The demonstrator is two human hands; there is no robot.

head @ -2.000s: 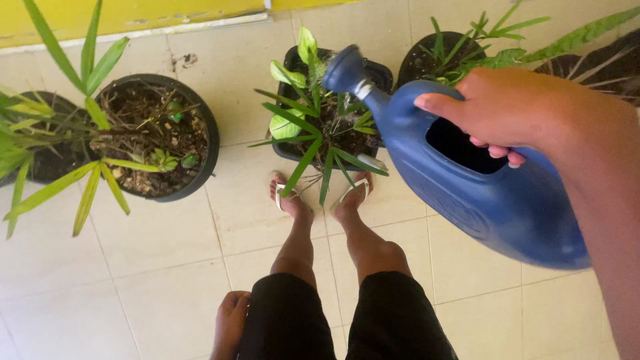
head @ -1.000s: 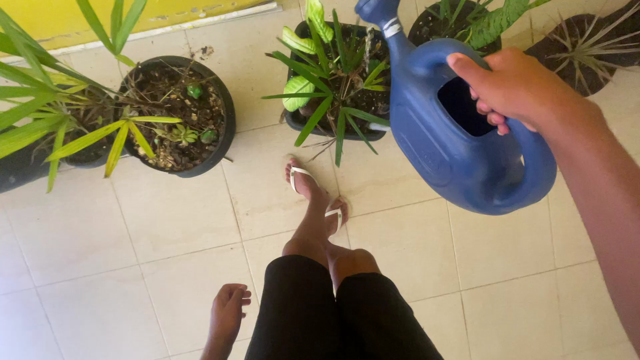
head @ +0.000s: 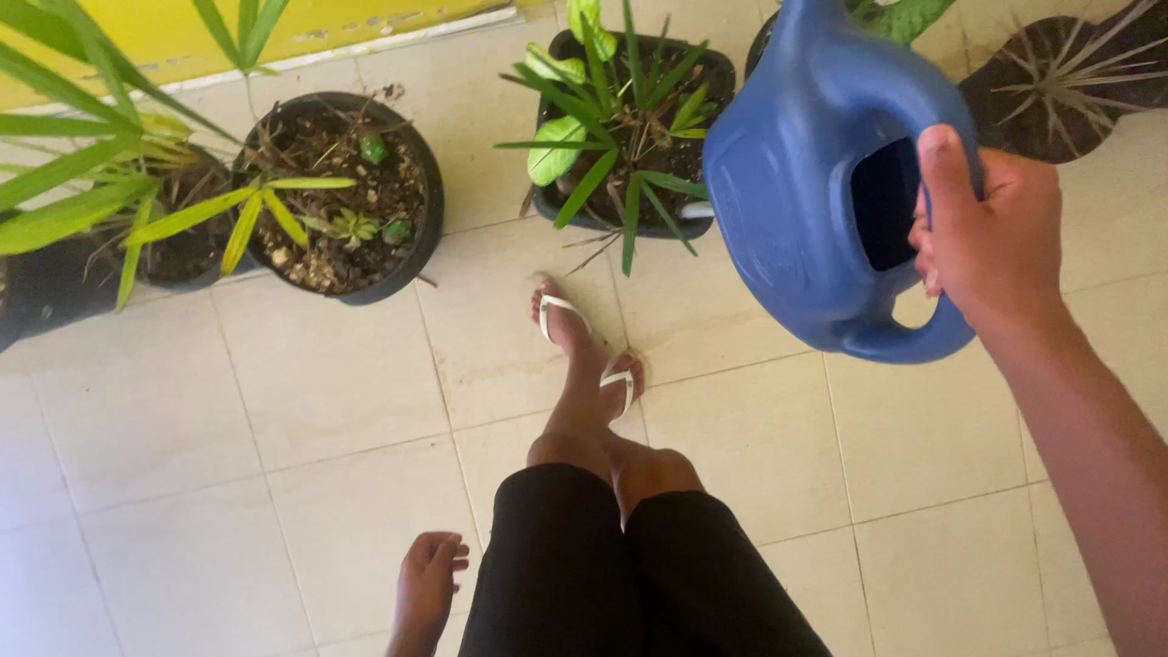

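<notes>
My right hand (head: 990,228) grips the handle of a blue plastic watering can (head: 776,201) at the upper right. The can's spout points to the top edge, where its end is out of view, and its dark filling hole faces me. Just left of the can is a square black pot (head: 725,78) with a narrow-leaved plant and variegated leaves. My left hand (head: 429,579) hangs at the lower left beside my black shorts, fingers loosely curled, holding nothing. A round black pot (head: 433,182) with soil and small succulents stands at the upper left.
Leafy potted plants (head: 73,173) crowd the far left. A spiky plant (head: 1049,82) in a dark pot stands at the upper right. A yellow wall (head: 319,23) runs behind the pots. My feet, in white flip-flops (head: 561,315), stand on the tiled floor (head: 356,365) near the square pot.
The watering can has turned in my right hand, from its spout over the square pot to pointing up out of view. My feet have shifted, one now behind the other.
</notes>
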